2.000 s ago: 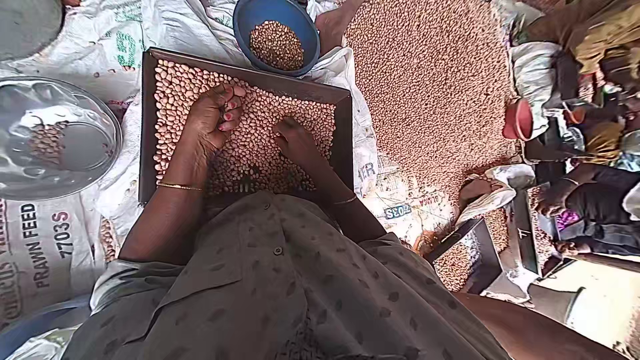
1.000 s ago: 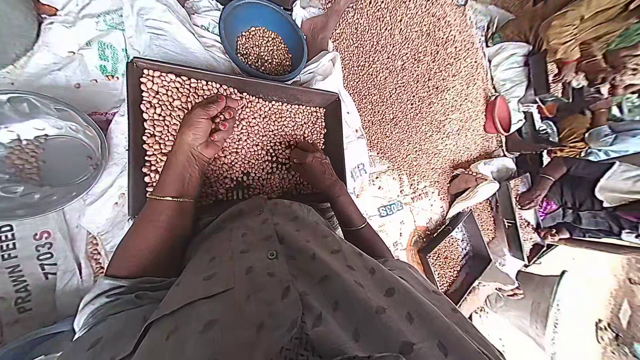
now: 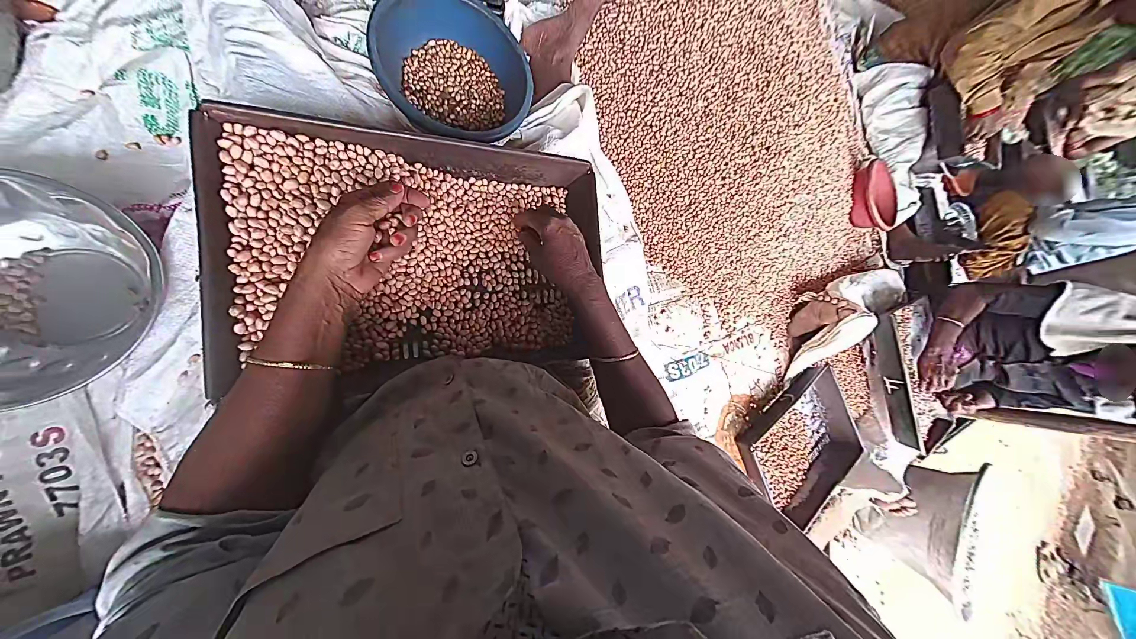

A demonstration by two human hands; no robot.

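A dark rectangular tray with a slotted bottom rests at my lap, spread with shelled peanuts. My left hand is over the middle of the tray, palm turned up, its fingers curled around a few peanuts. Farther right, my right hand reaches down to the peanuts near the tray's right end; its fingertips are bent into them, and whether they grip any cannot be told. Both wrists wear thin bangles.
Beyond the tray stands a blue bowl holding peanuts, beside a bare foot. A metal basin lies left. A large peanut heap spreads to the right. Other people sit at far right with more trays and a red container.
My right hand has shifted toward the tray's right end since two seconds ago. My left hand stays curled over the middle. Slots in the tray bottom show between the peanuts near my right hand.
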